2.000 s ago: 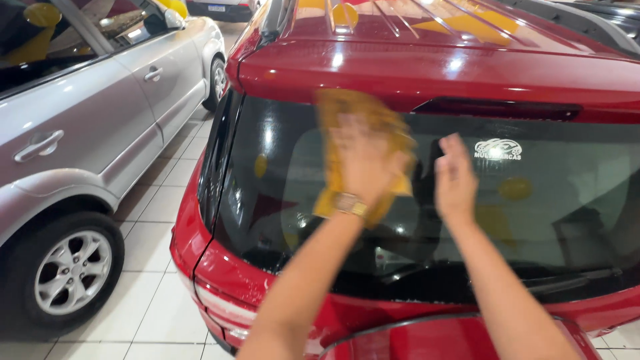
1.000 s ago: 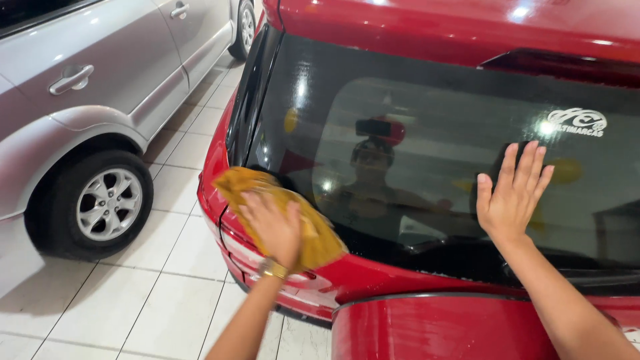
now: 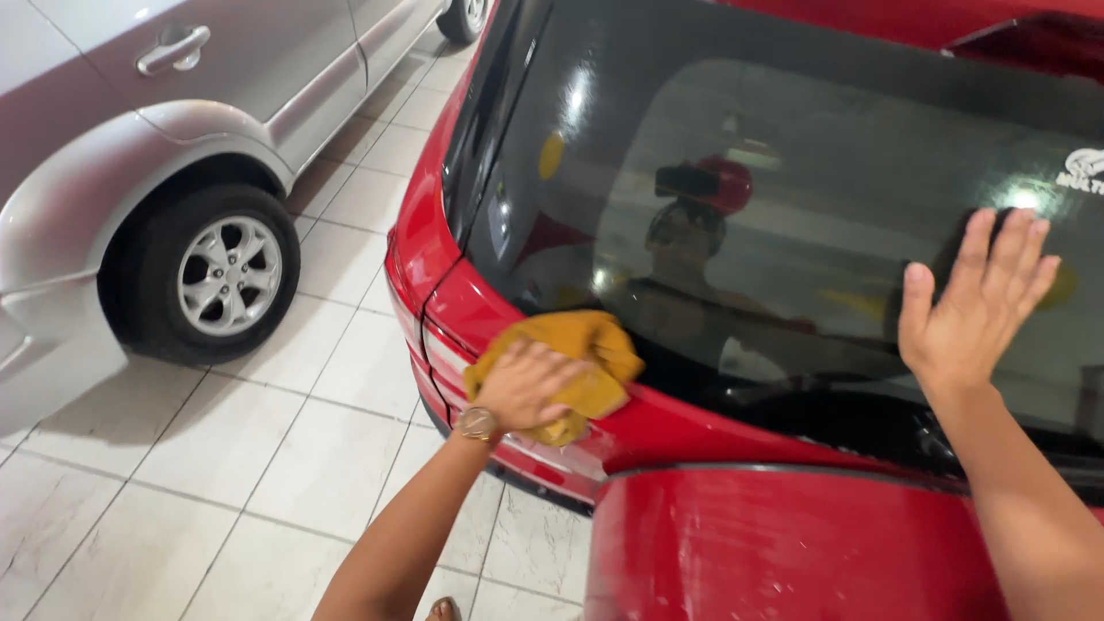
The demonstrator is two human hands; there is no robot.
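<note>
My left hand (image 3: 528,384), with a watch at the wrist, presses a mustard-yellow cloth (image 3: 595,341) onto the red car's body at the lower left corner of the rear window. Part of the cloth overlaps the edge of the dark glass. My right hand (image 3: 970,310) rests flat on the rear window (image 3: 776,198), fingers spread, holding nothing, below a white sticker (image 3: 1085,168). The glass shows reflections of a person, lights and yellow shapes. Under the window, the red spare-wheel cover (image 3: 793,543) juts out between my forearms.
At the left stands a silver car, its rear wheel (image 3: 231,276) and door handle (image 3: 174,50) facing the red car. White floor tiles (image 3: 293,448) run between the two cars. A foot (image 3: 443,609) shows at the bottom edge.
My left hand and the cloth have come down from the upper window to its lower left corner. My right hand, raised earlier, has come to lie on the glass. The view has tilted down.
</note>
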